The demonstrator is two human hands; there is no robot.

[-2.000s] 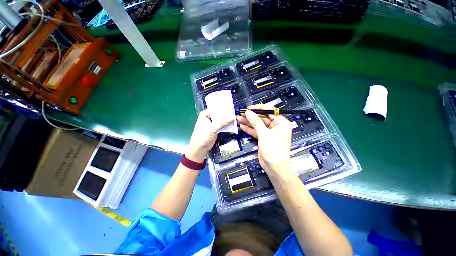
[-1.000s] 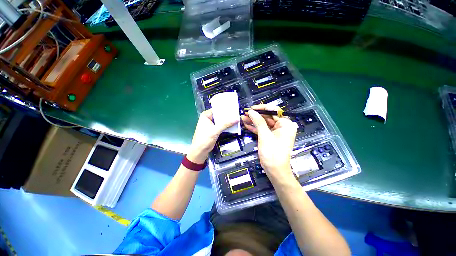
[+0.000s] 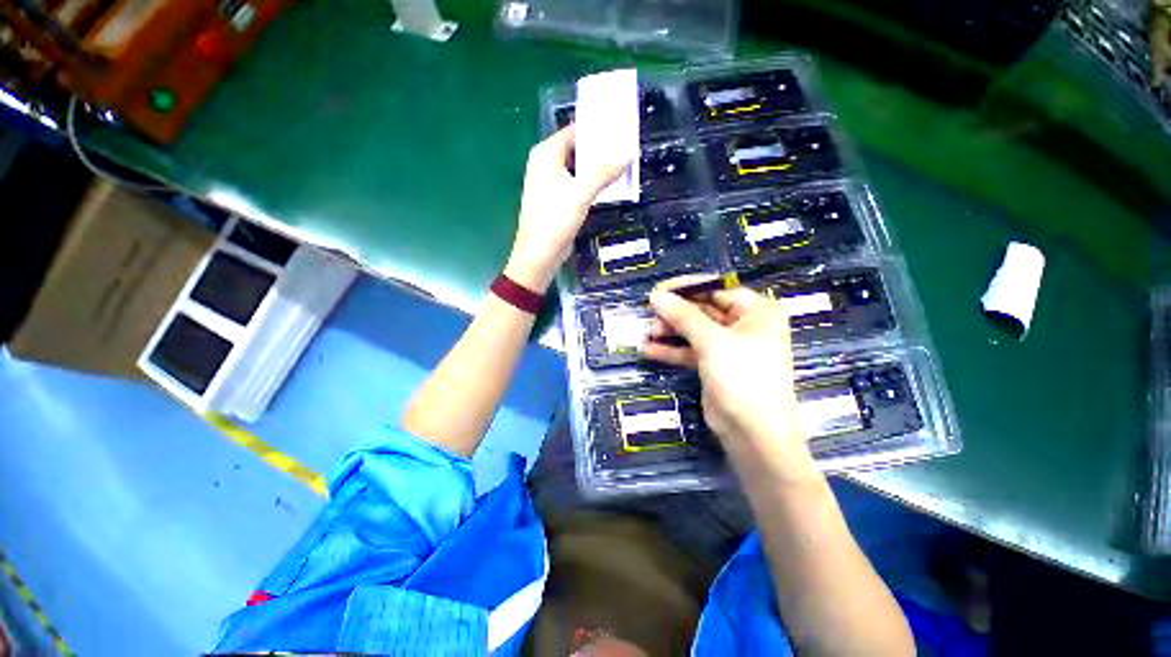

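Note:
My left hand [image 3: 552, 199] holds a flat white adhesive sheet [image 3: 607, 128] over the upper left of the tray. My right hand [image 3: 726, 347] holds thin tweezers with a yellow-gold section [image 3: 731, 280], over the left housing [image 3: 616, 331] in the second row from the near edge. The tweezer tips are too small and blurred to tell if they hold a piece. The clear blister tray [image 3: 952, 430] holds black housings in two columns, with pale labels and yellow outlines, such as the near left housing [image 3: 651, 421]. Some housings are partly hidden by my hands and the sheet.
A curled white sheet [image 3: 1016, 286] lies on the green bench [image 3: 321, 141] to the right. A clear tray [image 3: 629, 23] is at the back. An orange-brown fixture [image 3: 154, 58] and a metal post foot [image 3: 421, 19] are at the upper left. Another tray [image 3: 1160, 424] shows at the right edge.
The view has shifted. My left hand and the sheet have moved away toward the tray's far left. My right hand has separated from the sheet and is over a near left housing with the tweezers.

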